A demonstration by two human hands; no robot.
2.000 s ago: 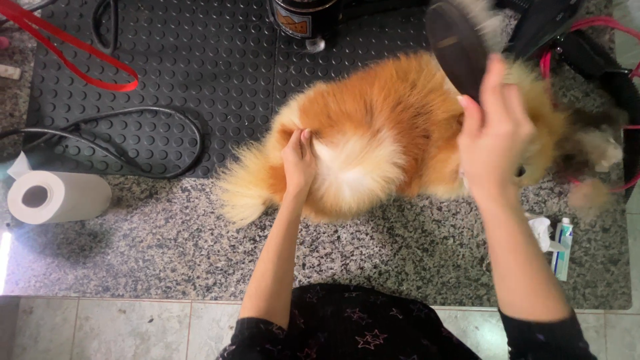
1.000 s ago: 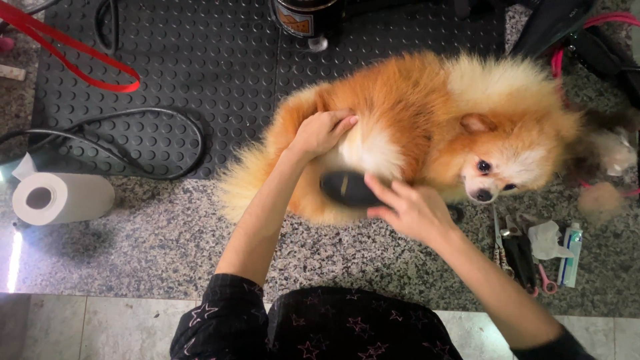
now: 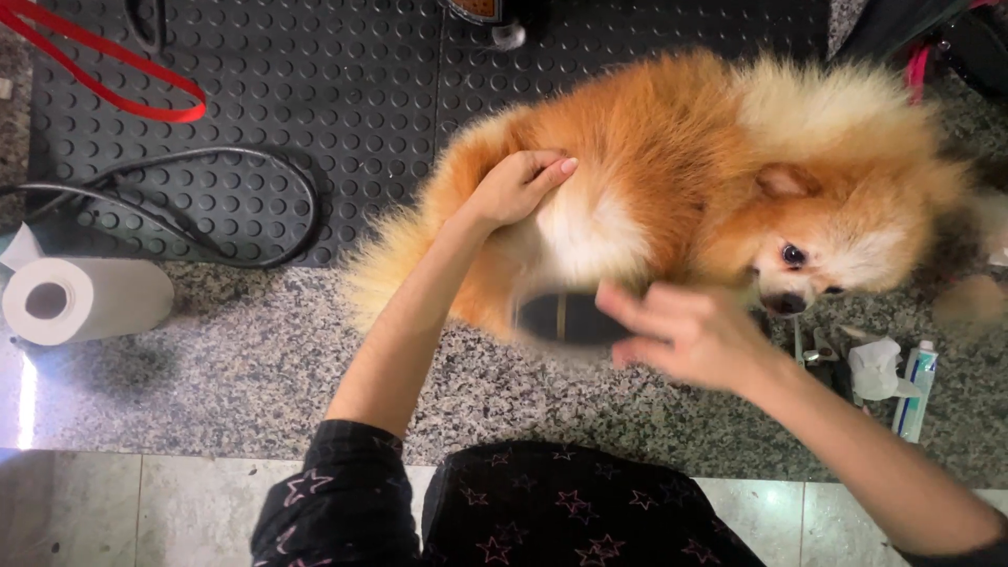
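A fluffy orange and cream dog (image 3: 669, 134) lies on its side across a studded black rubber mat (image 3: 370, 87) and a speckled granite counter (image 3: 276, 378), its head at the right. My left hand (image 3: 516, 185) rests on the dog's hindquarters, the thumb against the fur beside a white patch; whether it grips fur or a leg is not plain. My right hand (image 3: 681, 331) holds a dark oval brush (image 3: 571, 317) at the lower edge of the dog's body. Motion blurs the brush and fingers, and the bristles are hidden.
At the left are a white paper roll (image 3: 130, 299), a looped black cable (image 3: 307, 213) and a red strap (image 3: 142, 71). Near the dog's muzzle lie a crumpled tissue (image 3: 876, 368), a tube (image 3: 916, 394) and partly hidden metal tools. Loose fur sits at the far right.
Two seconds ago the brush was raised over the dog's head end; it has since come down and left to the lower body. My left hand has stayed at the hindquarters. The dog's face now shows.
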